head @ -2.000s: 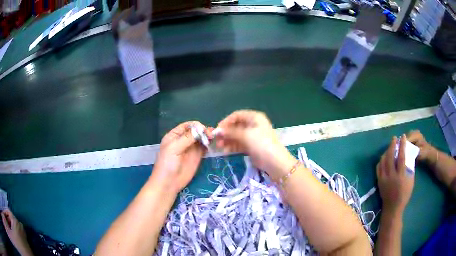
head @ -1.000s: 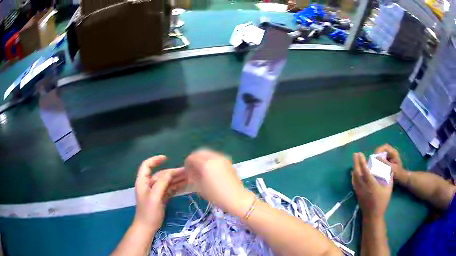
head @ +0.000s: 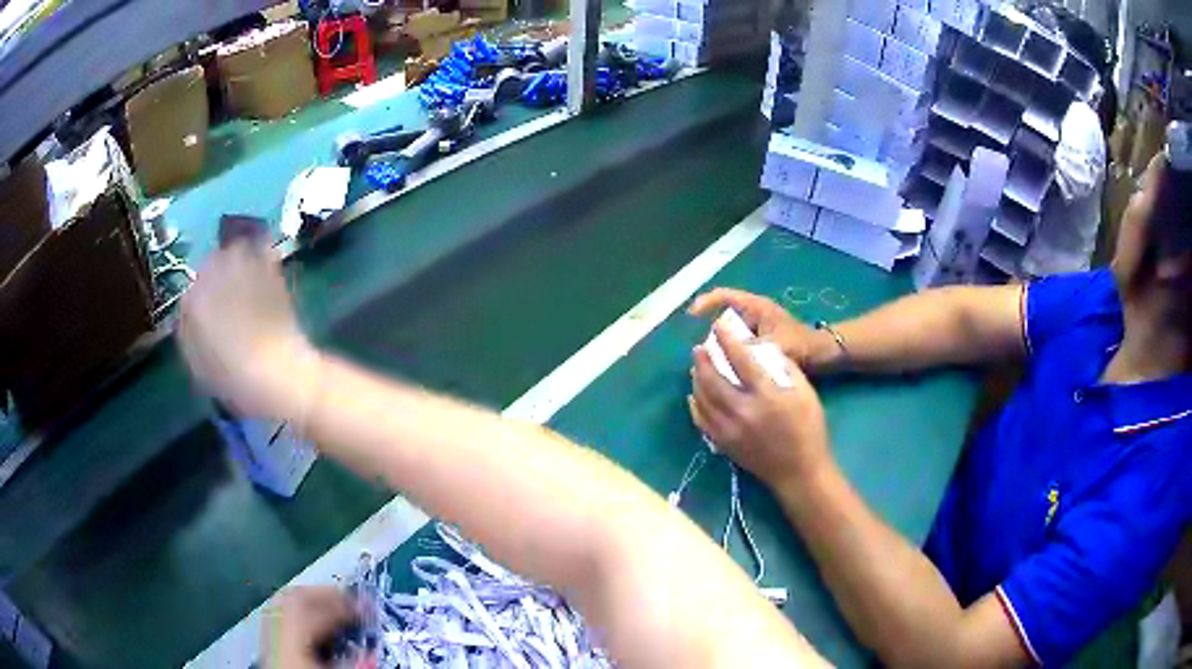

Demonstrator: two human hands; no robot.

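Observation:
A tall product box (head: 275,455) stands on the dark green belt at left, its upper part largely hidden by my right hand. My right hand (head: 248,327) is blurred and reaches across the belt over the box top; whether its fingers grip anything is not clear. My left hand (head: 311,627) is low, cut by the bottom edge and blurred, at the left side of the white wrist strap pile (head: 490,614). A dark patch shows by its fingers, too blurred to name. My right forearm covers part of the pile.
A neighbour in a blue shirt (head: 1098,457) holds a small white item (head: 748,350) at right. Stacked white cartons (head: 850,196) stand beyond. Blue and dark gadgets (head: 477,79) and a brown carton (head: 79,301) lie across the belt. One strap (head: 739,523) lies near the neighbour's arm.
The view has swung right. My right hand has moved from beside my left hand out to the box on the belt. My left hand has dropped low beside the straps.

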